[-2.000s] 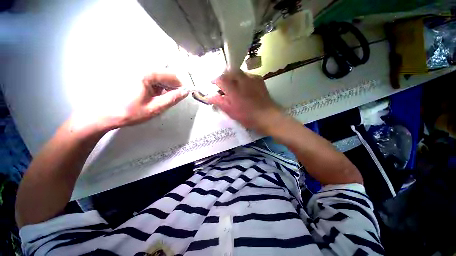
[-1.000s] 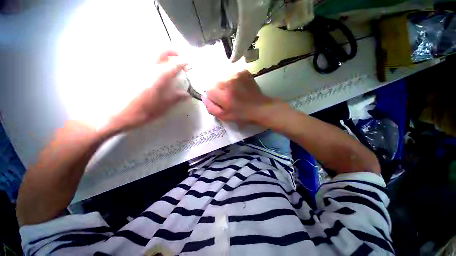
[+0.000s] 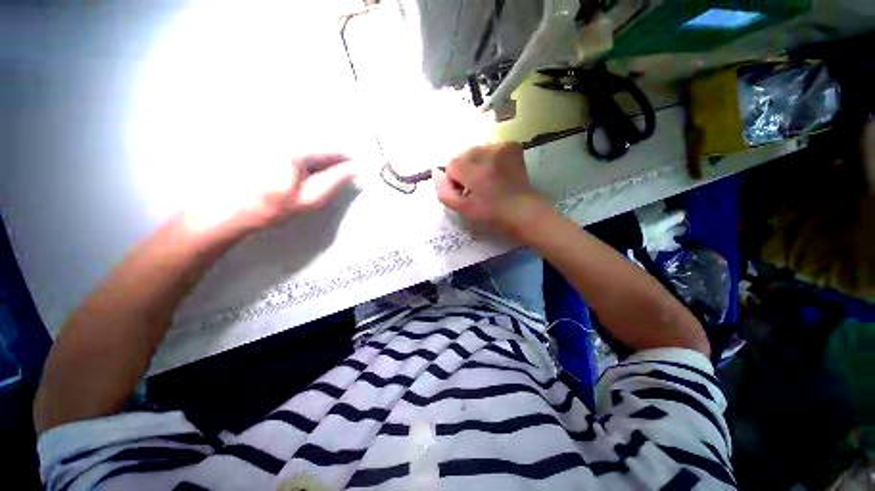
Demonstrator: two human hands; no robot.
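A thin dark, curved strip (image 3: 401, 179) lies over the white table in front of the sewing machine head (image 3: 475, 43). My right hand (image 3: 486, 187) is closed on its right end, just below and right of the needle area. A dark, narrow line runs up from the strip toward the glare at the machine's left. My left hand (image 3: 312, 187) is left of the strip, its fingers apart, with a small gap to it. Strong lamp glare washes out its fingertips, so a thin thing there cannot be ruled out.
Black-handled scissors (image 3: 619, 115) lie right of the needle. A yellow box (image 3: 718, 110) with clear plastic bags is at the table's right end. A printed ruler (image 3: 336, 283) runs along the front edge. A blue crate (image 3: 715, 225) with plastic bags is below right.
My left hand has moved away from the dark strip it was close to, toward the left. My right hand still holds the strip's end. The view has shifted, showing more of the green panel.
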